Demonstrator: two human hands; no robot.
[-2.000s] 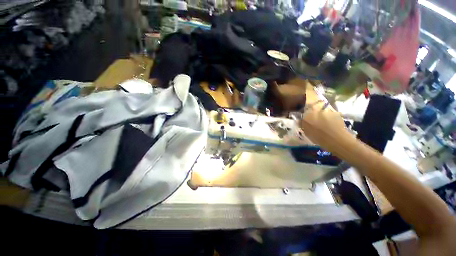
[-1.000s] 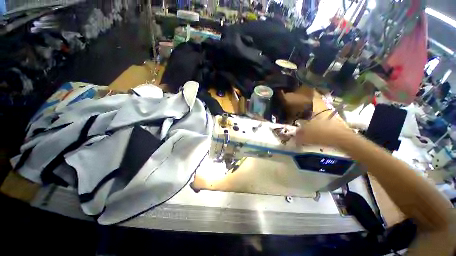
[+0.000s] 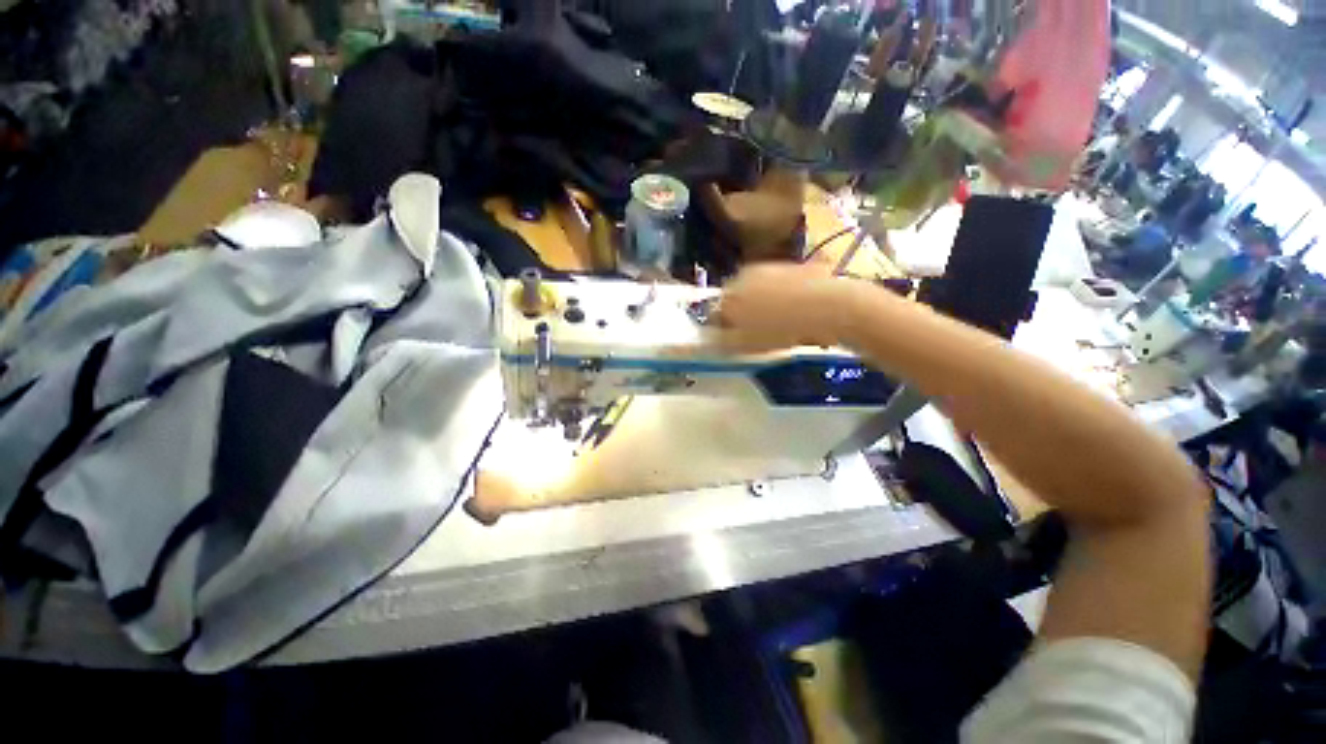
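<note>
The white sewing machine (image 3: 669,422) with a blue stripe and lit display stands in front of me. My right hand (image 3: 778,307) is on top of its head, fingertips by small metal guide parts; whether they pinch a thread cannot be told. My left hand is not in view. The light grey garment with black strips (image 3: 364,436) lies heaped left of the needle area (image 3: 545,414), which is under a bright lamp. Yellow and black snips (image 3: 605,423) are by the needle area.
A clear jar (image 3: 657,223) stands behind the machine, with dark cloth (image 3: 538,102) heaped beyond. A black upright phone-like rectangle (image 3: 995,259) is at the machine's right end. A brown, blurred shape behind my hand is unclear. The table's scaled edge (image 3: 582,567) runs along the front.
The view has swung, so the machine and garment sit further left in the picture. My right hand has moved along the machine top towards the needle end. The garment lies as before.
</note>
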